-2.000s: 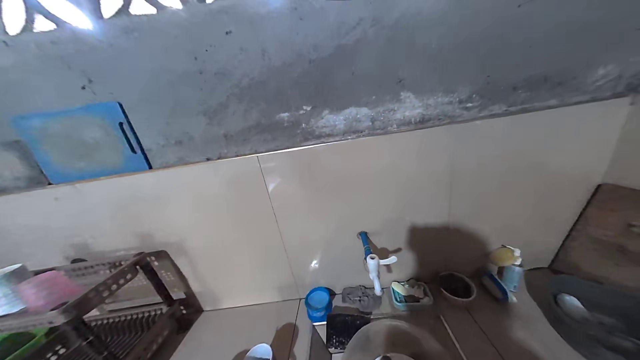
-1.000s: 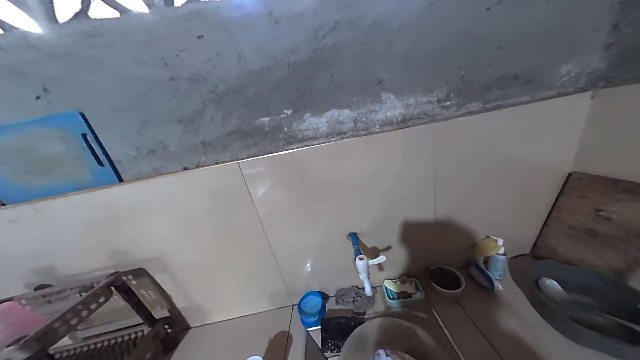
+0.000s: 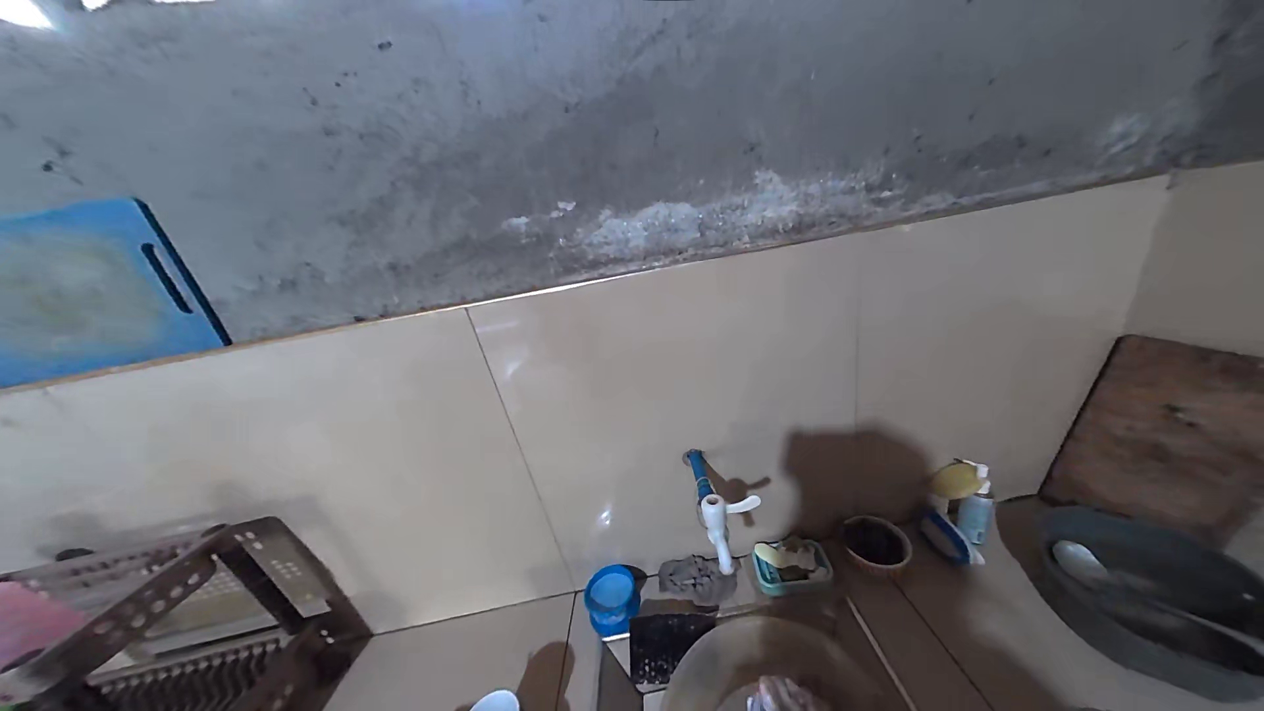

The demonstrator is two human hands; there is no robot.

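At the bottom edge, what look like the fingers of my right hand (image 3: 782, 695) show inside a round, translucent plastic basin (image 3: 736, 642). Whether they hold anything is hidden by the frame edge. My left hand is out of view. Above the basin, a white plastic tap (image 3: 715, 523) on a blue pipe comes out of the tiled wall. A grey cloth or scouring pad (image 3: 697, 579) lies under its spout. To its left stands a blue cup (image 3: 612, 592); to its right is a green soap dish (image 3: 793, 583) with a pale piece in it.
A brown plastic dish rack (image 3: 148, 612) is at left, a blue cutting board (image 3: 89, 291) above it. Rightward are a brown bowl (image 3: 876, 545), a brush (image 3: 948, 536), a pump bottle (image 3: 976, 518), a dark basin (image 3: 1145, 602) with a ladle, and a wooden board (image 3: 1165, 439). A white cup (image 3: 496, 701) sits low.
The view has shifted somewhat to the right. The fingers in the basin show slightly more clearly now; the objects on the counter have not plainly moved.
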